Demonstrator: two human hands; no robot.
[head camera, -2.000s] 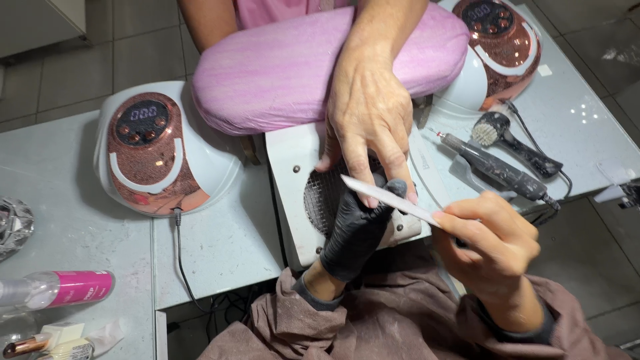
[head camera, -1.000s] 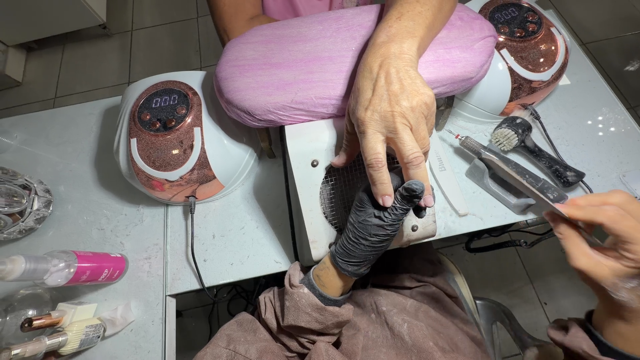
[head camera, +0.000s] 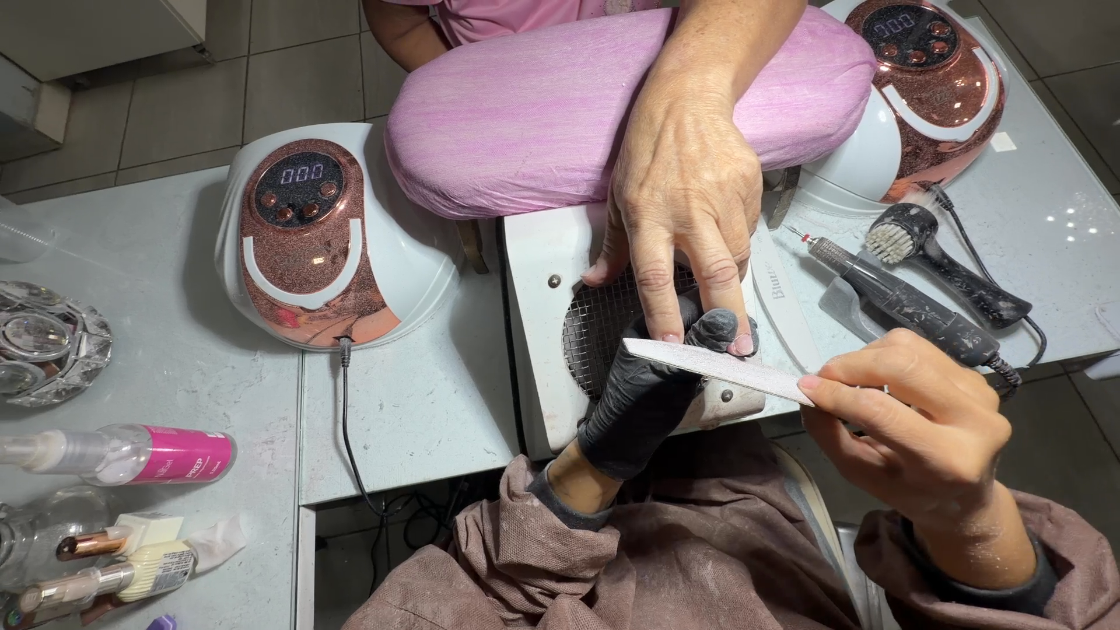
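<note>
My left hand (head camera: 643, 402), in a black glove, grips a finger of another person's hand (head camera: 687, 184), which rests palm down over the metal mesh of a white dust collector (head camera: 542, 324). Bare, my right hand (head camera: 914, 424) holds a pale nail file (head camera: 717, 367) by its right end. The file lies slantwise across the view, in front of my gloved fingers and close to the other person's fingertips. Whether it touches a nail I cannot tell. The other person's forearm crosses a pink-covered armrest (head camera: 525, 122).
Nail lamps stand left (head camera: 306, 236) and upper right (head camera: 936, 79). An electric nail drill (head camera: 901, 297), a black-handled brush (head camera: 954, 262) and a second file (head camera: 779, 302) lie to the right. At the left are a spray bottle (head camera: 184, 454), small bottles (head camera: 157, 569) and a faceted glass dish (head camera: 52, 341).
My right hand, out at the right edge near the drill a second ago, has come back left with the file to the other person's fingertips. My left hand keeps its hold.
</note>
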